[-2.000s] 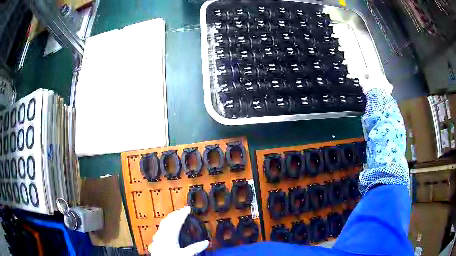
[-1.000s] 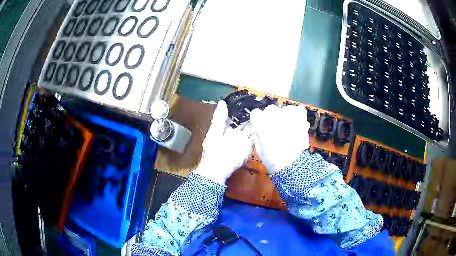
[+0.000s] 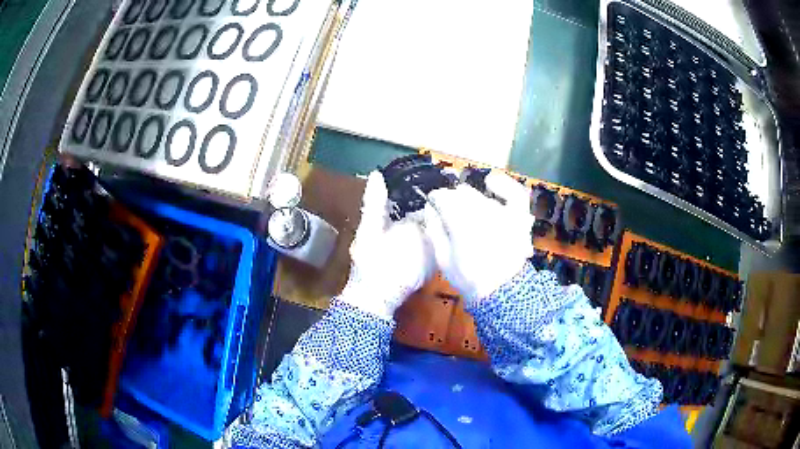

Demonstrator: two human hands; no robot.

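Observation:
My left hand (image 3: 386,254), in a white glove, holds a black housing (image 3: 410,182) above the orange fixture tray (image 3: 439,324). My right hand (image 3: 482,230), also gloved, is close against it from the right, fingers bent at the housing. A dark part (image 3: 476,178) shows at the right fingertips; whether it is held there or stands in the tray behind is hard to tell. The gloves hide the contact points. More black rings (image 3: 575,217) stand upright in the tray to the right of my hands.
Gasket sheets (image 3: 189,96) are stacked upper left, a white board (image 3: 425,74) beyond my hands. A dispenser can (image 3: 301,235) stands left of my hands, near a blue bin (image 3: 232,351). The filled metal tray (image 3: 601,131) is upper right; another orange tray (image 3: 619,285) lies right.
Since two seconds ago, my right hand has come from the metal tray to my left hand and the view has turned left. Over the last second, the held housing has tilted slightly.

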